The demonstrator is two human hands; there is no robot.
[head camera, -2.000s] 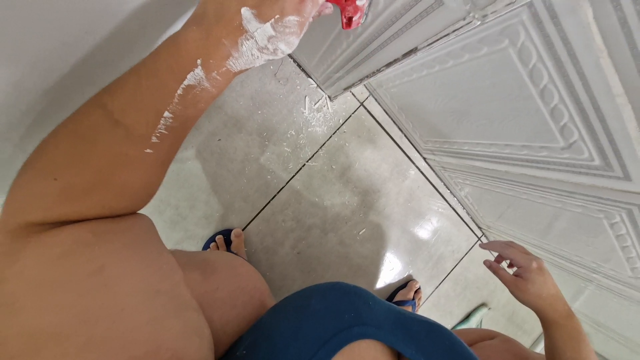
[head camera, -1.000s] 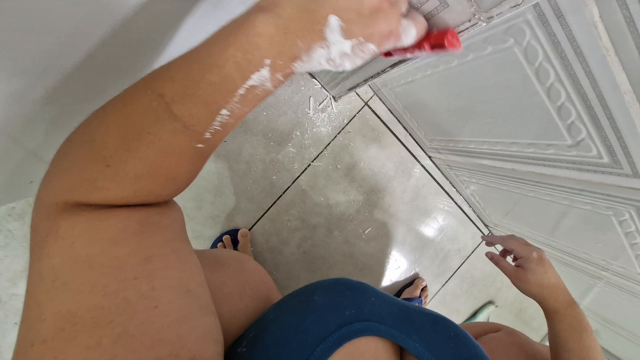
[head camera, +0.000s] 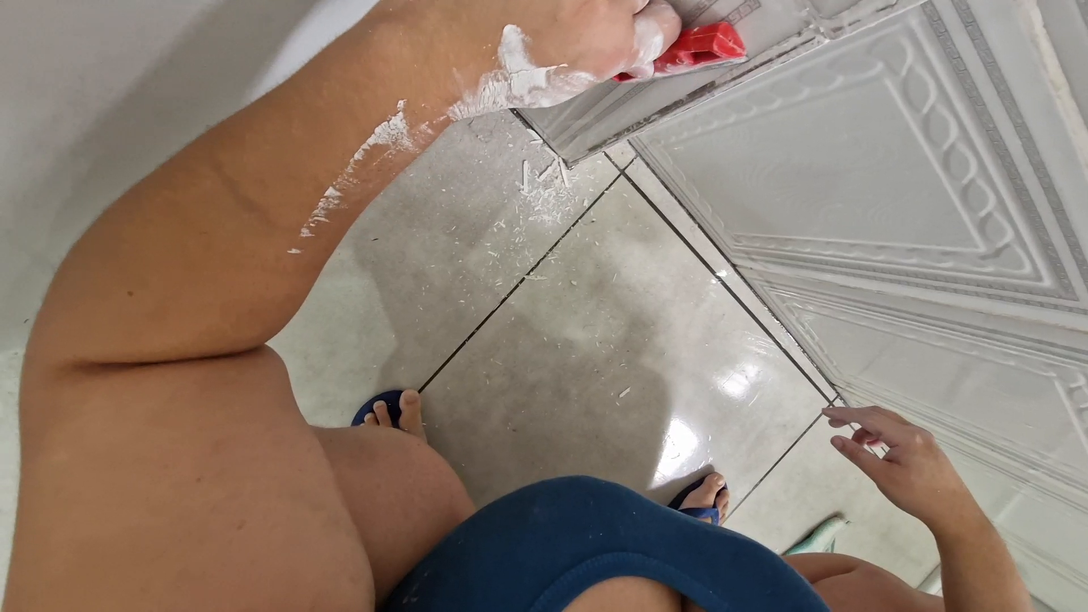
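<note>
My left hand, at the top and partly cut off by the frame's edge, is closed on a red plastic tool against a patterned wall tile. The tool's working end is hidden. White paste or powder is smeared on the hand, wrist and forearm. At the lower right, my right hand hangs with its fingers slightly bent and apart, near the tiled wall; no object shows clearly in it. White shavings lie on the floor below the wall's corner.
Large glossy grey floor tiles with dark joints spread below. My feet, in blue flip-flops, stand on them. A pale green object lies partly hidden at the lower right. A smooth whitish surface stands at the upper left.
My left hand has moved right along the top with the red tool, which showed nearer the top middle before. My right hand has stayed at the lower right.
</note>
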